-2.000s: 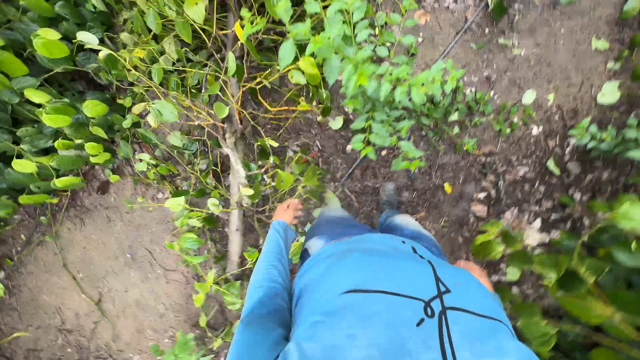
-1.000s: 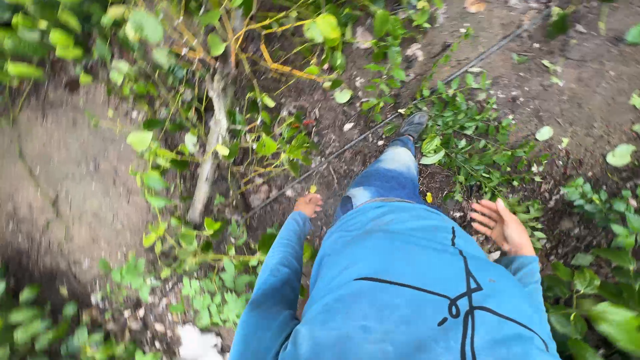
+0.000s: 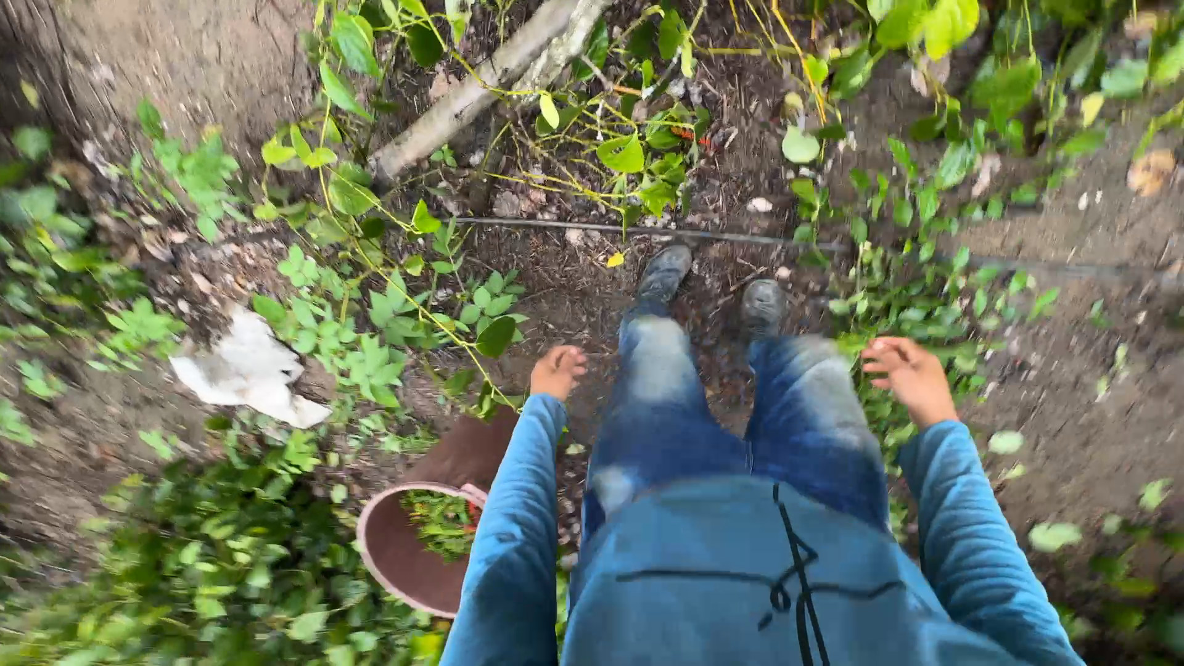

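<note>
My left hand (image 3: 559,372) hangs beside my left thigh with its fingers loosely curled, and nothing shows in it. On the other side, my right hand (image 3: 911,377) is held out past my right knee, fingers apart and holding nothing. Close below my left hand, a reddish-brown bucket (image 3: 407,555) lies partly behind my blue sleeve; green and some red plant material (image 3: 442,525) shows inside. Both shoes stand on dark soil near a thin black hose or cable (image 3: 647,229).
A crumpled white sheet or bag (image 3: 250,368) lies on the ground at left. A pale trunk or branch (image 3: 481,88) slants across the top. Leafy stems (image 3: 638,157) overhang the soil ahead, and dense foliage (image 3: 231,555) fills the lower left.
The view has turned and shifted strongly. The bucket has come into view at the lower left. My right hand, out of sight two seconds ago, is now held out at the side.
</note>
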